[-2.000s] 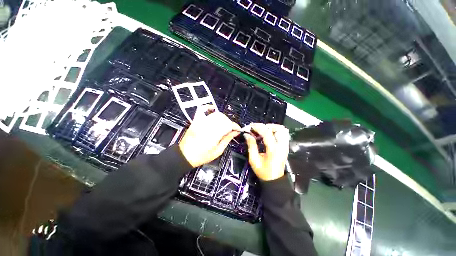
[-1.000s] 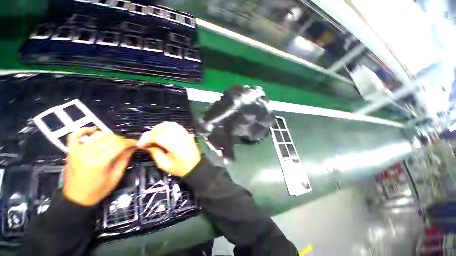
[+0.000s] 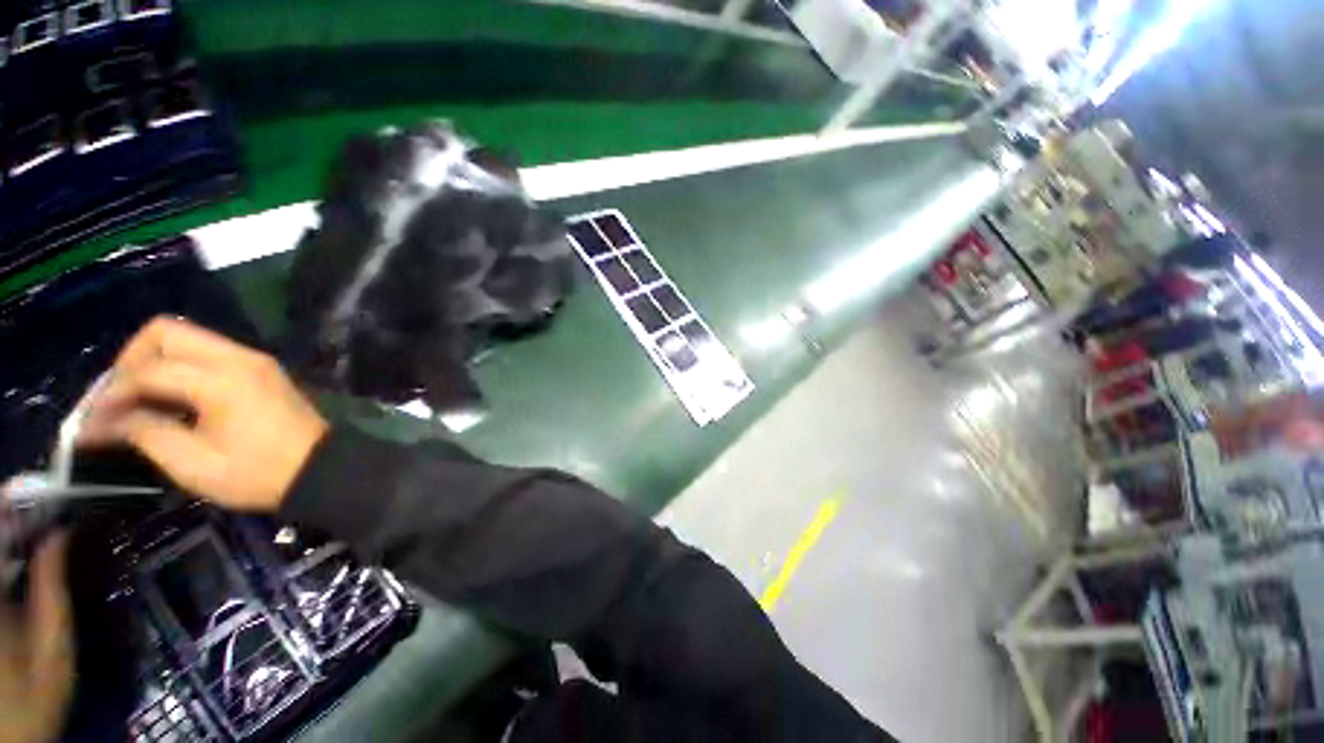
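My right hand [image 3: 211,414] is at the left, over the black tray [image 3: 385,617], with its fingers bent. A blurred pale strip [image 3: 66,443] lies at its fingertips; I cannot tell whether the fingers grip it. My left hand [image 3: 37,653] is blurred and cut off by the left edge; what it holds is hidden. Below my right hand, a black housing [image 3: 189,581] with a pale-outlined window sits in the tray's near row.
A crumpled shiny black-grey film heap [image 3: 436,269] lies right of the tray. A die-cut sheet [image 3: 661,312] with dark cells lies farther right on the green bench [image 3: 537,421]. Stacked trays [image 3: 116,145] stand at upper left. The floor has a yellow line [image 3: 803,552].
The view has swung right, so the tray and hands now sit at the left edge. My hands have moved apart. The four-celled white-bordered sheet at my left hand no longer shows face-on.
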